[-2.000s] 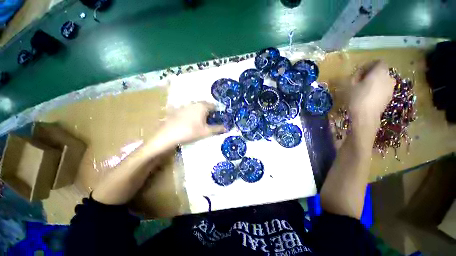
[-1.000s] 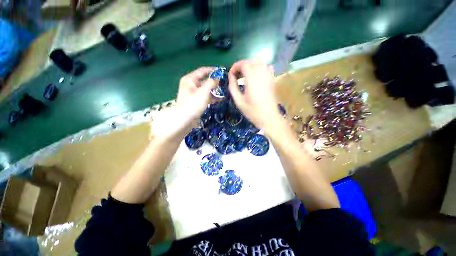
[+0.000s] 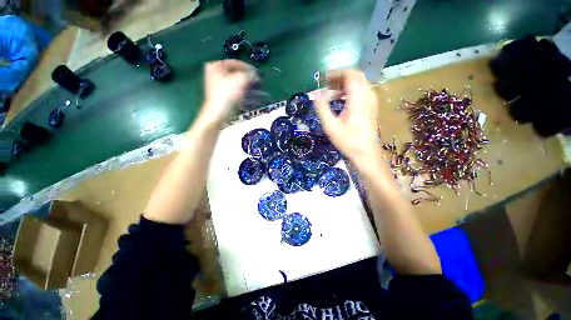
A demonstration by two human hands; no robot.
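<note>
Black-blue round units (image 3: 282, 169) lie clustered on a white sheet (image 3: 250, 250), with two apart nearer to me. My left hand (image 3: 228, 90) is blurred, raised at the sheet's far left over the belt edge, with a dark blurred round unit (image 3: 255, 95) at its fingertips. My right hand (image 3: 352, 109) is raised over the far right of the cluster, fingers curled and blurred; whether it holds anything cannot be made out. A thin lead with a small loop (image 3: 317, 77) stands out beside it. A tangled heap of small wired components (image 3: 444, 137) lies right of the sheet.
A green conveyor belt (image 3: 188, 94) beyond the bench carries scattered discs and black cylindrical housings (image 3: 124, 47). A metal post (image 3: 383, 37) rises at the belt edge. Black housings (image 3: 532, 84) are piled far right. An open cardboard box (image 3: 56, 250) stands left; a blue bin (image 3: 460, 262) is below right.
My hands were close together around a round unit and are now apart, left hand to the left, right hand to the right. Items on the belt have shifted.
</note>
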